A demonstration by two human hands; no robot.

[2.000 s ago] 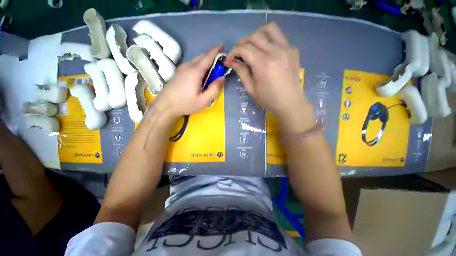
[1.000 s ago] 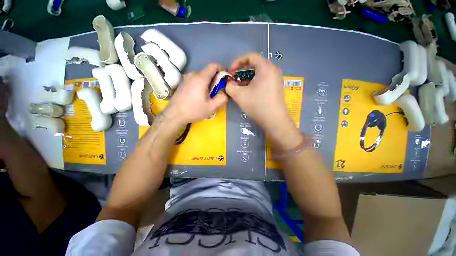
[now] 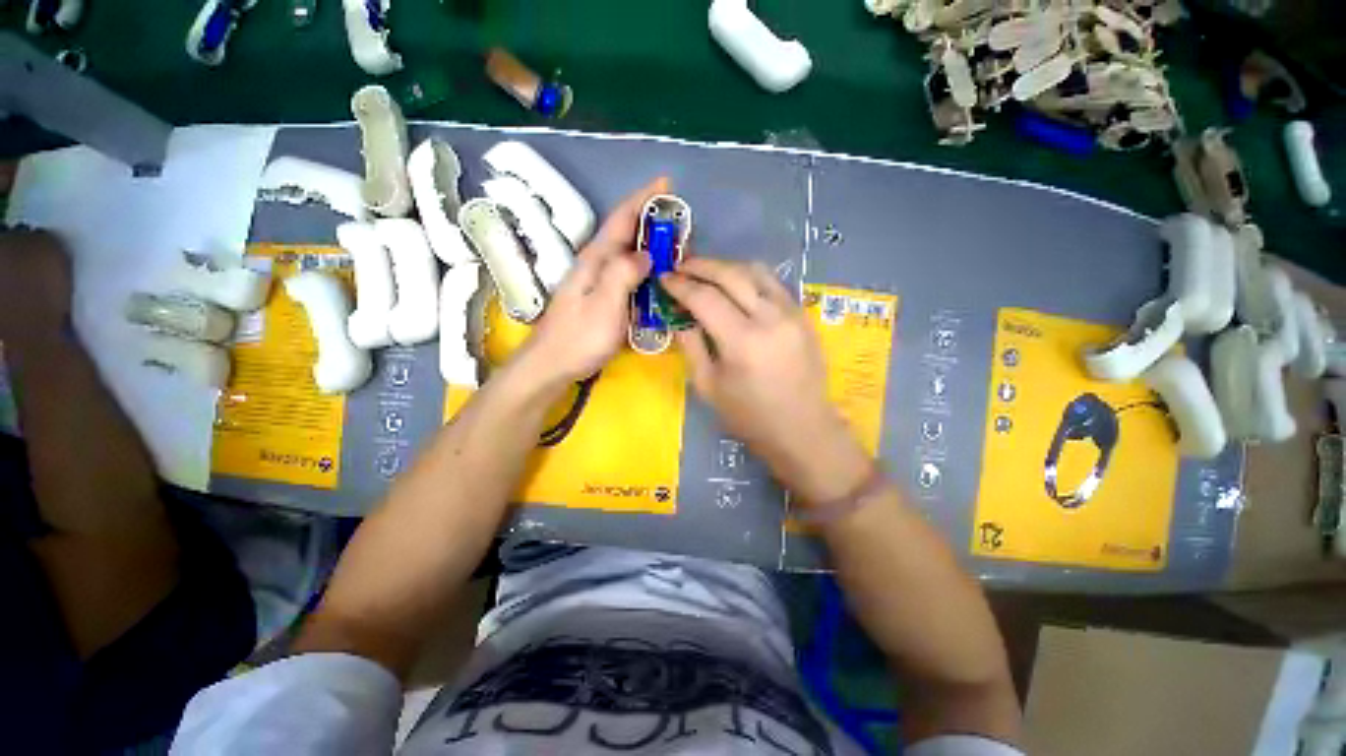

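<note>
My left hand (image 3: 588,313) holds a white housing half (image 3: 650,338) upright over the printed mat, hollow side facing me. A bright blue battery pack (image 3: 663,244) lies inside the housing. My right hand (image 3: 746,328) has its fingertips at the housing's right edge, on a small green circuit board (image 3: 672,309) beside the lower part of the battery. The board is partly hidden by the fingers, and the lead wires cannot be made out clearly.
White housings (image 3: 415,281) lie in a group at left, more (image 3: 1206,275) at right. The green belt (image 3: 620,74) behind carries a beige parts heap (image 3: 1041,67) and a white housing (image 3: 759,45). Another person's arm (image 3: 92,458) is at left. A cardboard box (image 3: 1151,687) is at lower right.
The housing has turned from mostly covered to facing me, with the blue battery showing inside. The green board has moved from right of the hands to the housing. The view has shifted, showing more belt.
</note>
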